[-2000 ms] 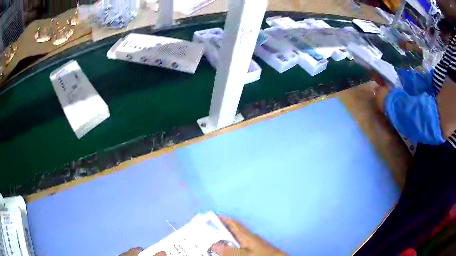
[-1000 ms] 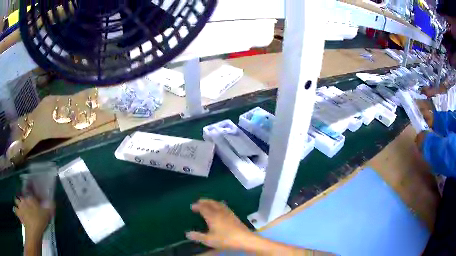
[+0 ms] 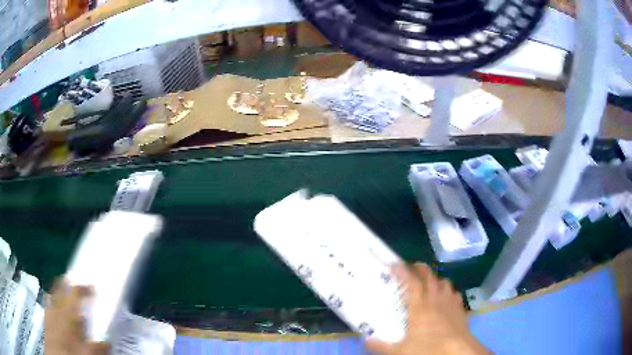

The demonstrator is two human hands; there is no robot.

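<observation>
My left hand [image 3: 75,312], low at the left, holds a white box [image 3: 114,260] upright over the green belt; it is blurred. My right hand [image 3: 429,315] grips the lower right end of a white printed carton [image 3: 332,260] with a row of small round icons, tilted over the belt. Another white carton [image 3: 137,191] lies on the belt behind the left box. A printed white carton [image 3: 142,336] shows below the left box at the belt's near edge. A white tray with a grey part [image 3: 449,211] lies on the belt to the right.
More trays [image 3: 495,187] lie behind a white post [image 3: 547,187] at right. White cartons [image 3: 21,312] stand at the left edge. A black fan [image 3: 429,28] hangs overhead. Beyond the belt are a clear bag of parts [image 3: 367,100] and gold pieces [image 3: 267,107] on cardboard.
The view has turned left. My right hand, empty before, now grips the printed carton that lay on the belt. My left hand now holds a white box up nearer the camera.
</observation>
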